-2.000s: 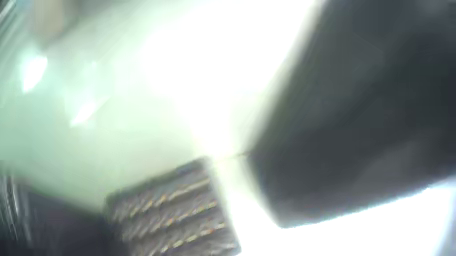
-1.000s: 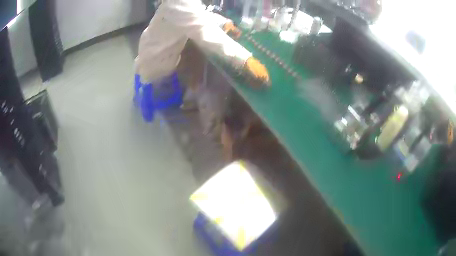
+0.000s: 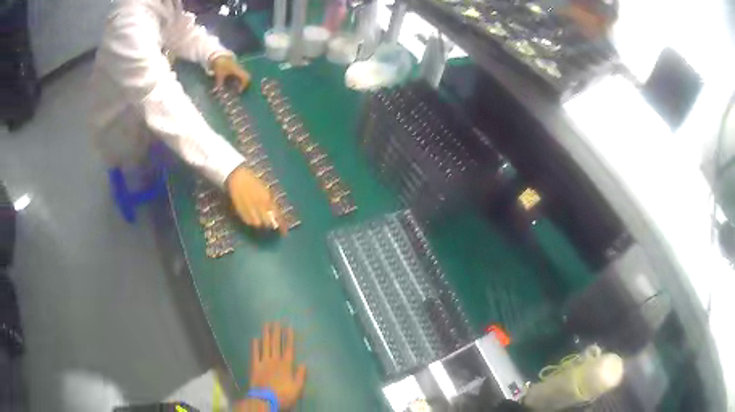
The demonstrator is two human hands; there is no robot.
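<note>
My left hand (image 3: 276, 366), with a blue wristband, is at the bottom, left of centre. It is over the green mat with its fingers spread and holds nothing. My right hand is not in view. Ahead of it, three long rows of gold-silver subassemblies (image 3: 310, 149) lie on the bench. A wide grey parts tray (image 3: 395, 290) with close rows of tiny dark parts lies to the right of my hand. The silver bench fixture (image 3: 463, 378) stands at the tray's near end, with an orange cap (image 3: 498, 335) at its corner.
Another person's hand (image 3: 254, 199) touches the rows, and their other hand is farther back. A dark tray stack (image 3: 419, 149) stands behind the parts tray. A cream bottle (image 3: 584, 378) lies right of the fixture. A blue stool (image 3: 137, 189) stands left of the bench.
The view has swung from the floor and bench side to the bench top, now closer. My left hand has come into view. The rows and parts tray now show clearly.
</note>
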